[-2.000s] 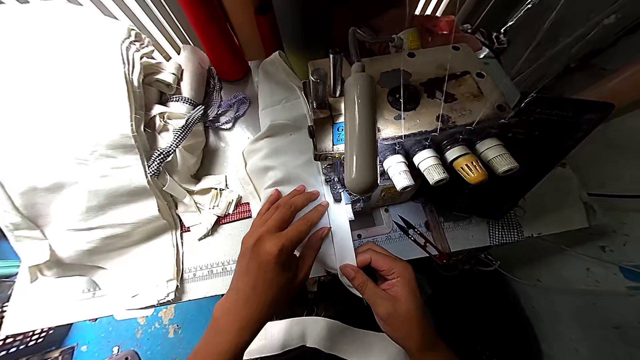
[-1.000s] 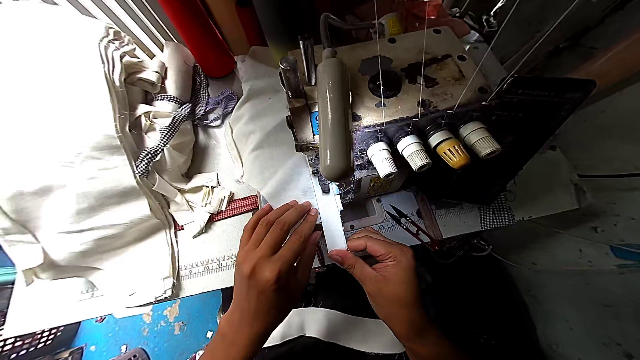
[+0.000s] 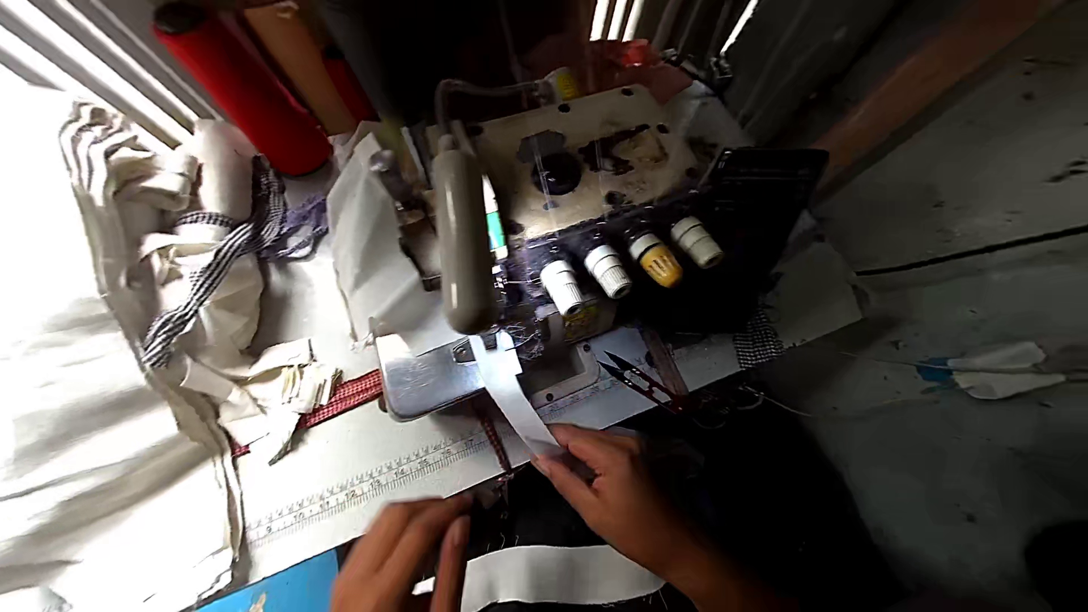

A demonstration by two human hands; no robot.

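Note:
A white fabric strip [image 3: 516,408] runs from under the presser foot of an overlock sewing machine [image 3: 586,161] down to my right hand [image 3: 608,493], which pinches its near end between thumb and fingers. My left hand [image 3: 404,552] is slightly blurred at the table's front edge, its fingers bent, near a second length of white strip [image 3: 552,576] across my lap; whether it touches that strip I cannot tell. Cream fabric [image 3: 365,229] lies behind and left of the needle area. The machine's metal plate [image 3: 425,374] is bare in front.
Stacked cream fabric [image 3: 102,408] covers the left side, beside scraps and a checked strip [image 3: 212,263]. A red thread cone [image 3: 246,93] stands behind. Thread snips [image 3: 642,382] lie right of the needle area. A printed ruler tape [image 3: 365,489] runs along the table's front.
My left hand has come off the cream fabric and moved toward the table's front edge. The cream fabric has moved back past the needle area, uncovering the metal plate. My right hand still holds the strip.

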